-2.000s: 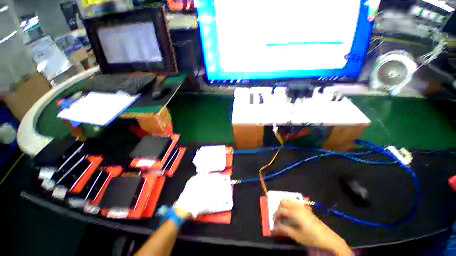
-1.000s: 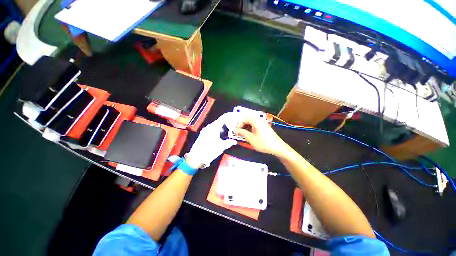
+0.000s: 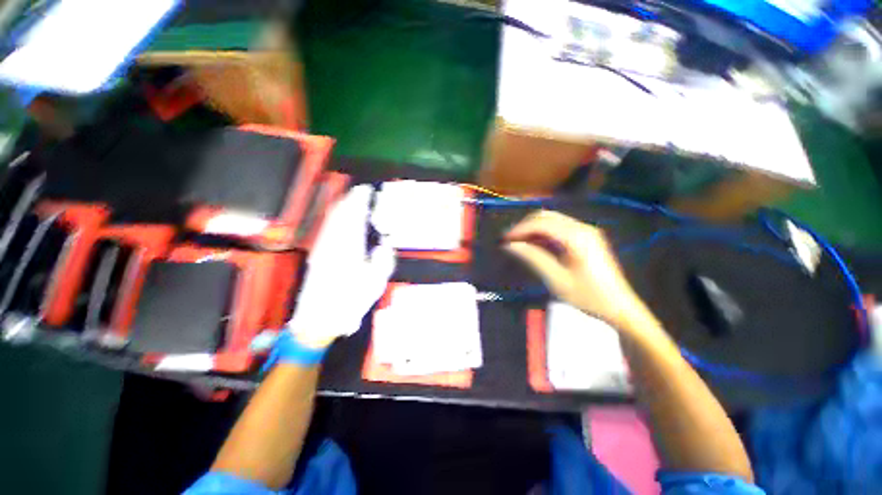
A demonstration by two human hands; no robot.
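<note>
A white unit (image 3: 421, 215) lies on a red pad (image 3: 468, 227). My left hand (image 3: 340, 271), in a white glove with a blue wrist strap (image 3: 295, 350), is at this unit's left edge; a small dark piece shows between them, and blur hides whether I grip anything. My bare right hand (image 3: 571, 259) is over the mat right of the unit, fingers curled; nothing shows clearly in it. A second white unit (image 3: 427, 329) lies on a red pad nearer me. A third white unit (image 3: 583, 353) lies partly behind my right forearm.
Black units (image 3: 184, 307) with red pieces stand at the left. A white shelf (image 3: 648, 97) on wooden legs is behind. Blue cables (image 3: 841, 280) loop around a black mouse (image 3: 714, 302) at the right. A clipboard (image 3: 82, 39) is at the upper left.
My right hand has moved from the upper white unit to the mat right of it. My left hand has shifted to that unit's left edge. The view has turned and is blurred.
</note>
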